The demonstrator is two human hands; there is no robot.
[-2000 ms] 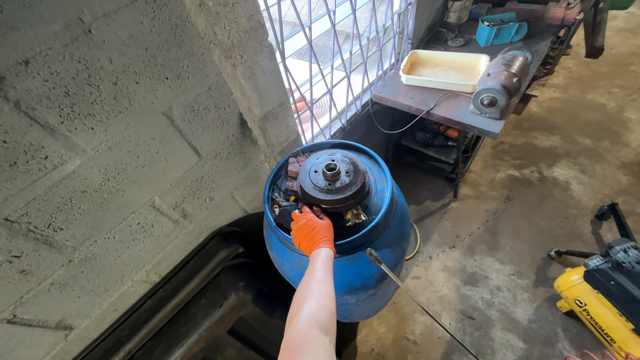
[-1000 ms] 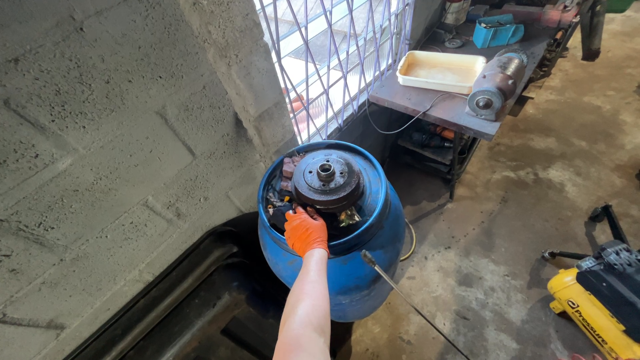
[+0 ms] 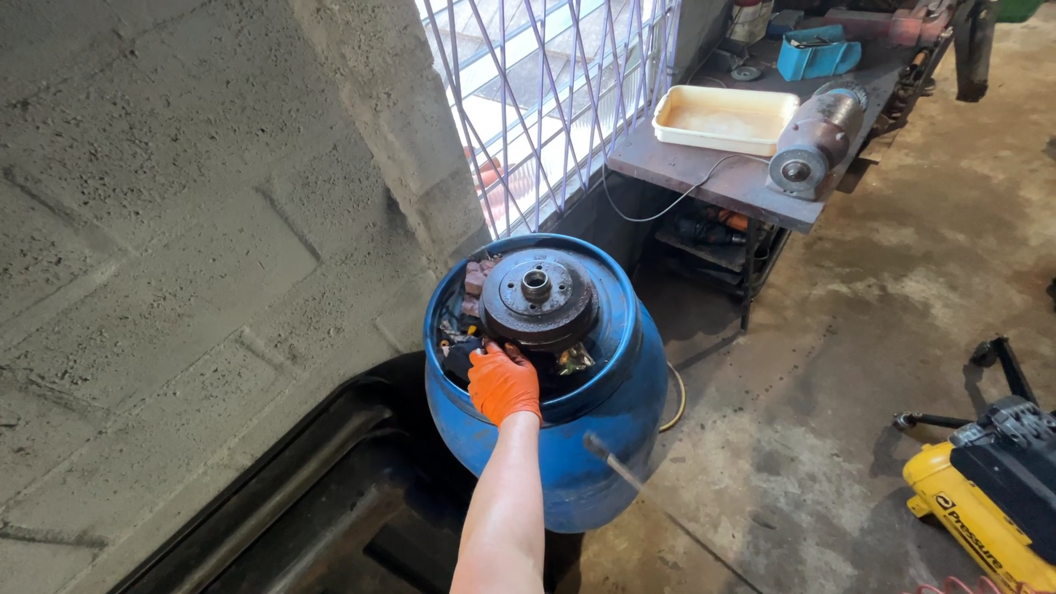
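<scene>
A dark, round brake drum (image 3: 540, 305) with a central hub and bolt holes lies on the top of a blue plastic barrel (image 3: 569, 462). My left hand (image 3: 503, 384), in an orange glove, has its fingers curled at the drum's near left rim; the fingertips are partly hidden there. Beside the drum, reddish-brown blocks (image 3: 474, 285), dark scraps and a crumpled shiny wrapper (image 3: 575, 359) lie on the barrel top. A thin rod with a thicker end (image 3: 623, 470) slants in from the lower right, in front of the barrel. My right hand is out of view.
Rough block wall (image 3: 165, 206) at left; black moulded plastic tub (image 3: 330, 495) below it. Beyond the barrel, by the barred window, a workbench (image 3: 701, 173) holds a cream tray (image 3: 726, 140), a bench grinder (image 3: 817, 144) and a blue bin (image 3: 813, 58). A yellow compressor (image 3: 965, 511) stands at right.
</scene>
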